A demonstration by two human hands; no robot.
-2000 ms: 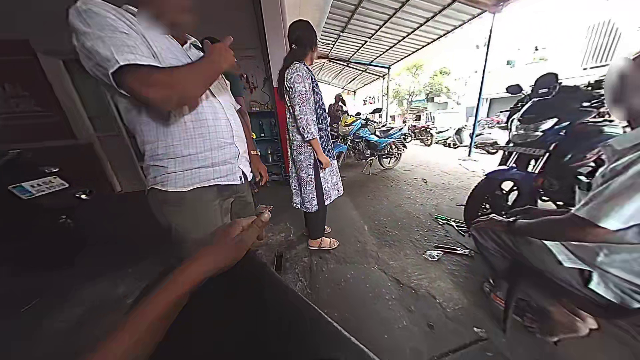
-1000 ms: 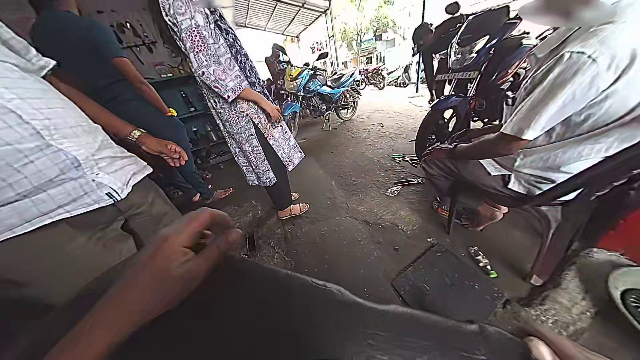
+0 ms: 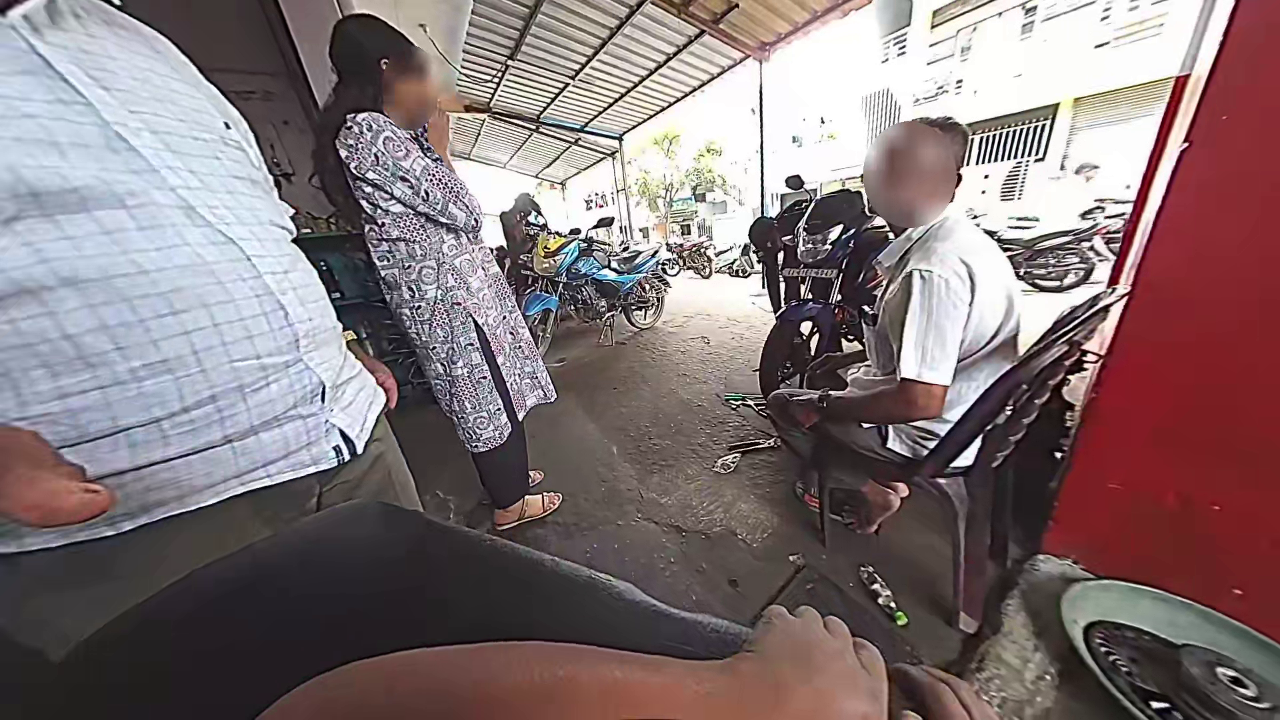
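My left hand (image 3: 815, 660) lies at the bottom right of centre, its forearm stretched across my dark-clothed leg (image 3: 400, 590). Its fingers are curled downward; what lies under them is hidden. Just right of it, my right hand (image 3: 940, 692) shows only in part at the bottom edge, touching or very near the left one. Whether either hand holds anything cannot be seen. Beyond them on the ground are a dark flat mat or plate (image 3: 835, 610) and a small clear item with a green end (image 3: 883, 595).
A person in a checked shirt (image 3: 170, 270) stands close at left; another in a patterned kurta (image 3: 430, 270) stands beyond. A person (image 3: 930, 330) sits on a plastic chair (image 3: 1030, 390) by a dark motorcycle (image 3: 815, 290). Tools (image 3: 750, 445) lie on the ground. A basin (image 3: 1085, 610) holds round dark parts.
My left hand, raised with bent fingers at the left before, is now low at the right beside my right hand. The person in the kurta has raised an arm toward the face.
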